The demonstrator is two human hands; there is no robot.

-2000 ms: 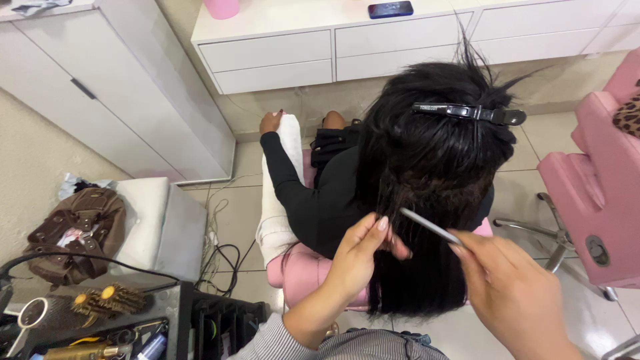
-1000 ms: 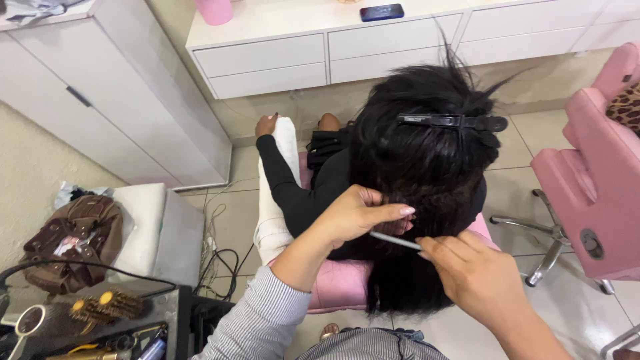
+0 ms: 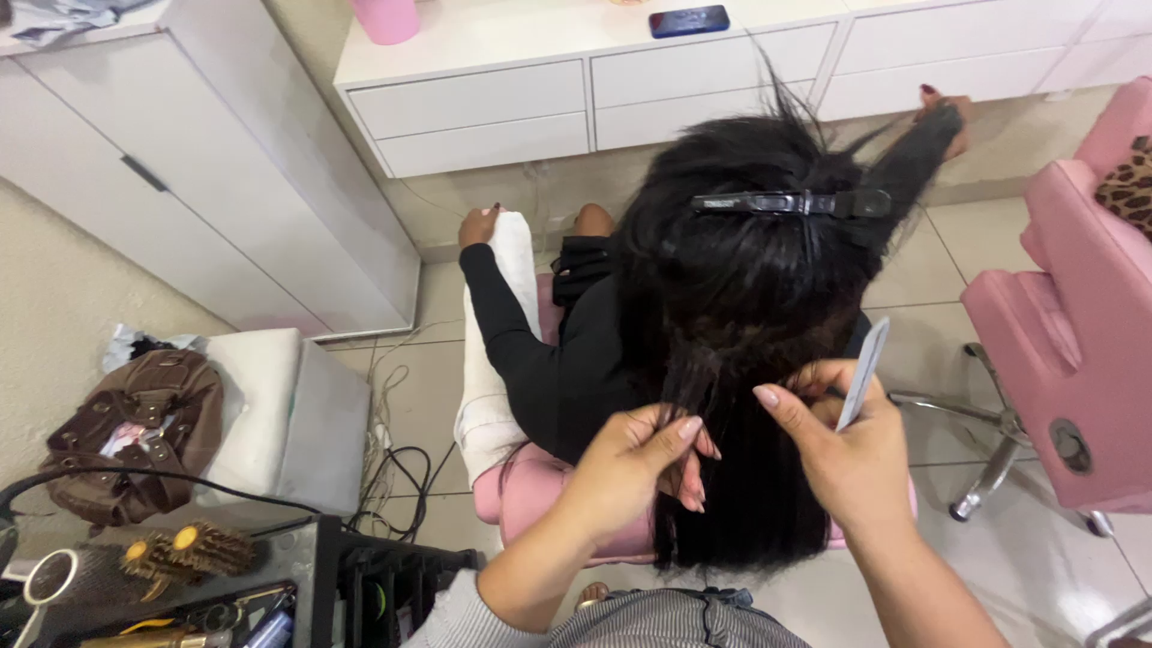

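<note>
A seated person's long black hair hangs down the back, with its upper part gathered under a black hair clip. My left hand pinches a thin lock of the hair between thumb and fingers, below the nape. To its right, my right hand holds a slim grey tool between its fingers, the tool pointing upward; its exact kind cannot be told. The thumb of that hand points toward the hair, and its fingertips are partly hidden.
The person sits on a pink chair. A black trolley with round brushes stands at lower left, near a brown bag on a white seat. Another pink chair is at right. Beyond are white drawers bearing a phone. Cables lie on the floor.
My hands have moved apart, and the grey tool now points upward instead of across toward my left hand. The seated person's right arm has come into view, stretched out toward the drawers.
</note>
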